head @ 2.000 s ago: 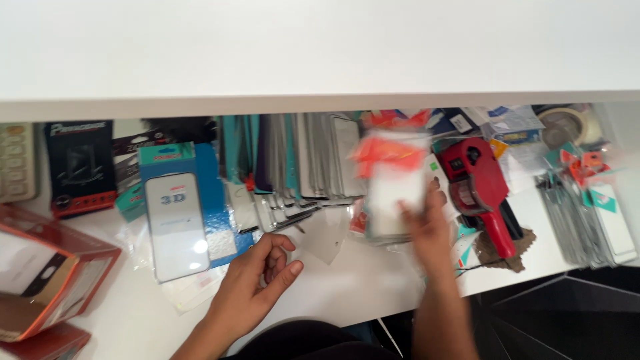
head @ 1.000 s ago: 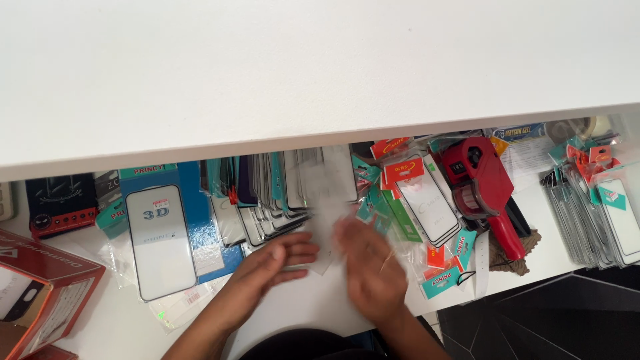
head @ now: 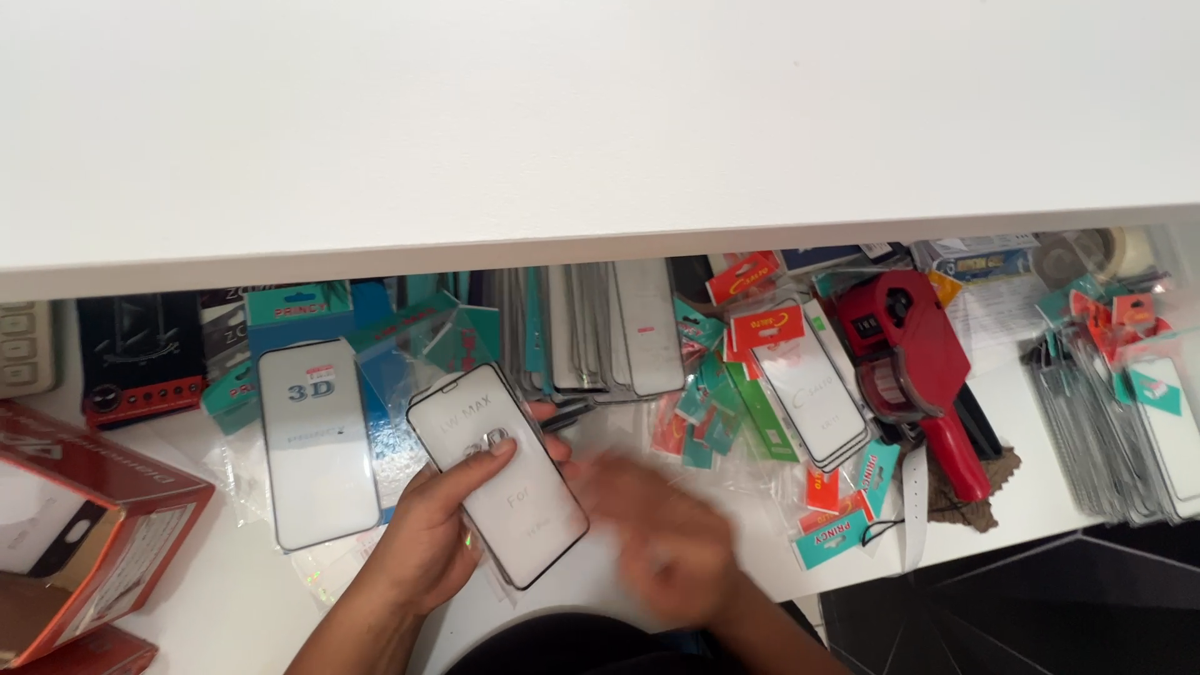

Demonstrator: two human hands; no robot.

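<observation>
My left hand (head: pixel 445 525), low and left of centre, grips a small stack of black-edged phone screen protectors (head: pixel 511 506), thumb on the front. Close to their right side is my right hand (head: pixel 656 534), blurred; whether it holds anything cannot be told. Another screen protector marked 3D (head: pixel 319 469) lies left of my left hand. Behind my hands stands a dense row of packed screen protectors (head: pixel 647 337). Right of my right hand, more packed protectors (head: pixel 816 398) lie beside a red price label gun (head: pixel 914 366).
A white shelf edge (head: pixel 562 246) crosses above the things. An opened red and white box (head: pixel 112 534) stands at left, near a black and red package (head: pixel 141 356). Torn header cards (head: pixel 830 539), brown cloth (head: pixel 970 497), tape rolls (head: pixel 1125 253) and another upright protector stack (head: pixel 1097 441) lie right.
The stack with red header cards, in my right hand two seconds ago, lies beside the label gun. My left hand, holding nothing then, now grips protectors.
</observation>
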